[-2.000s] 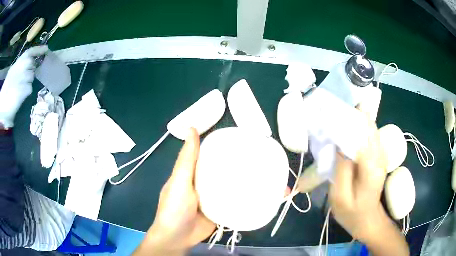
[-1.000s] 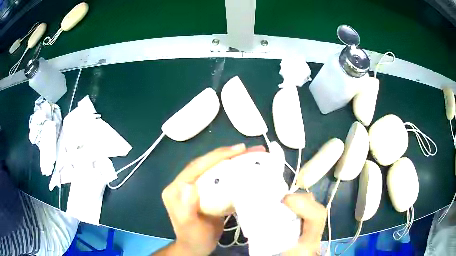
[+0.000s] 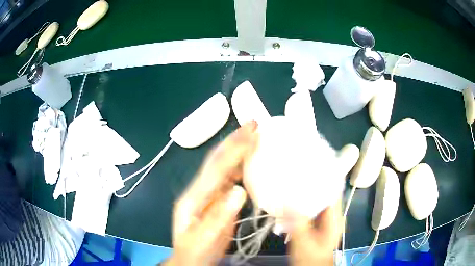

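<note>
A cream corded unit (image 3: 271, 171) is held up close to the camera and glares white. My left hand (image 3: 211, 208) grips it from the left. My right hand (image 3: 317, 236) is at its lower right, blurred, with a white wiping cloth (image 3: 323, 171) against the unit. Cloth and unit merge in the glare, so their border and my right fingertips are hard to tell. The unit's looped cord (image 3: 255, 236) hangs below, between my hands.
Two half-moon units (image 3: 200, 120) lie behind my hands, several more (image 3: 369, 157) at right. A large open-lidded bottle (image 3: 346, 88) and a crumpled wad (image 3: 308, 77) stand behind. Spare wipes (image 3: 91, 156) and a smaller bottle (image 3: 52, 88) are at left. A pale rail (image 3: 156, 52) edges the bench.
The cloth came from near the large bottle onto the unit. The unit has turned, its two dark spots no longer showing. The neighbour's gloved hand has left the small bottle. Belt units moved right.
</note>
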